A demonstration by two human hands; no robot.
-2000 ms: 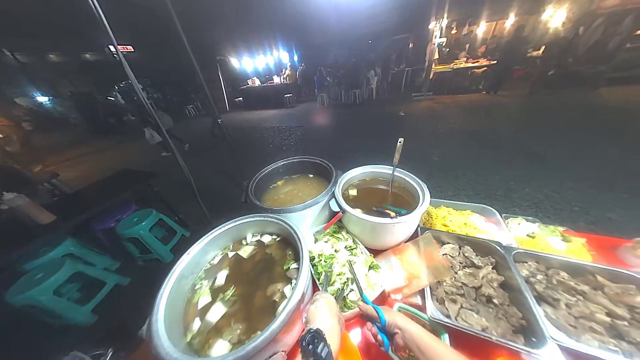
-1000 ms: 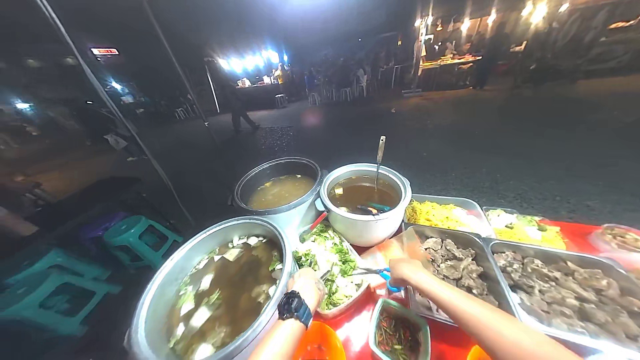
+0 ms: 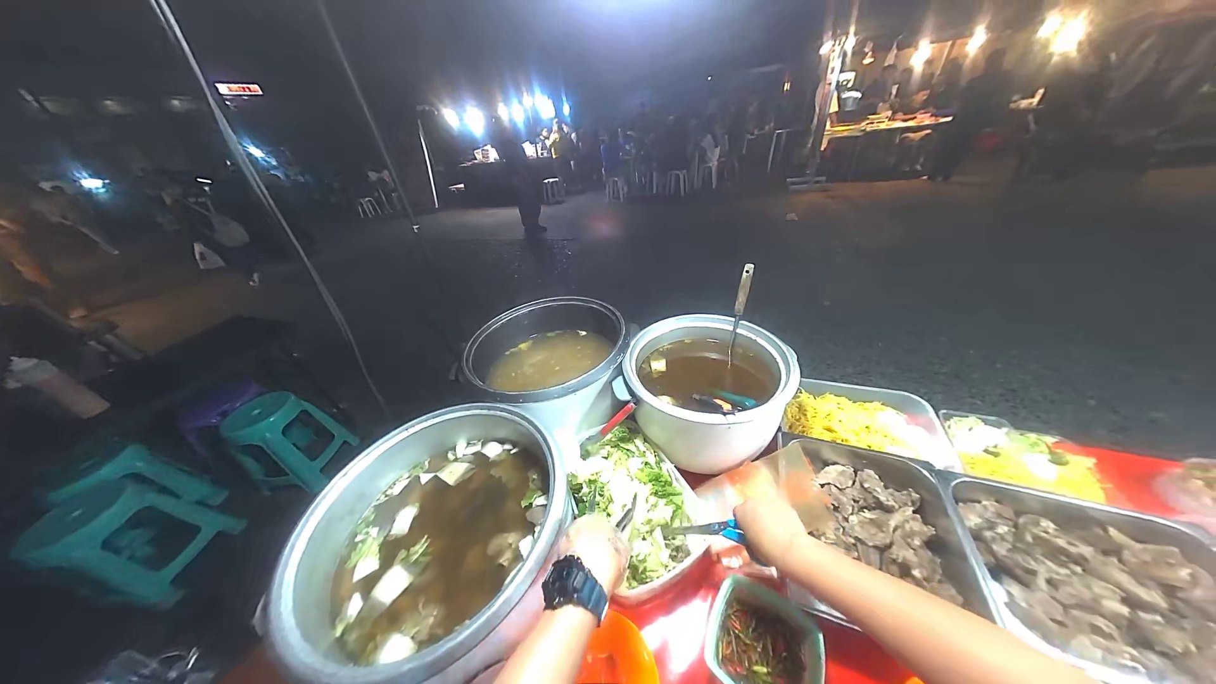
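My left hand (image 3: pixel 598 549), with a black wristwatch above it, is closed on metal tongs (image 3: pixel 622 515) over the near left part of a tray of chopped greens (image 3: pixel 632 484). To its right, my right hand (image 3: pixel 768 522) grips the blue handle of a pair of scissors (image 3: pixel 708 529), whose blades point left over the greens. Left of my left hand stands a large pot of broth with white cubes (image 3: pixel 427 541). Beyond the greens are a white pot (image 3: pixel 712 418) with a ladle (image 3: pixel 741 304) in it and another pot of broth (image 3: pixel 551 366).
Metal trays of cooked meat (image 3: pixel 883 532) and yellow noodles (image 3: pixel 845 418) line the right. A square bowl of sauce with chillies (image 3: pixel 765 632) and an orange bowl (image 3: pixel 617 651) sit nearest. Green stools (image 3: pixel 285 437) stand at left. A dark-clothed person (image 3: pixel 530 185) is out on the pavement.
The scissors, pointing away from me two seconds ago, now point left across the greens. My right hand has moved up and away from me. The person on the pavement has moved right since one second ago.
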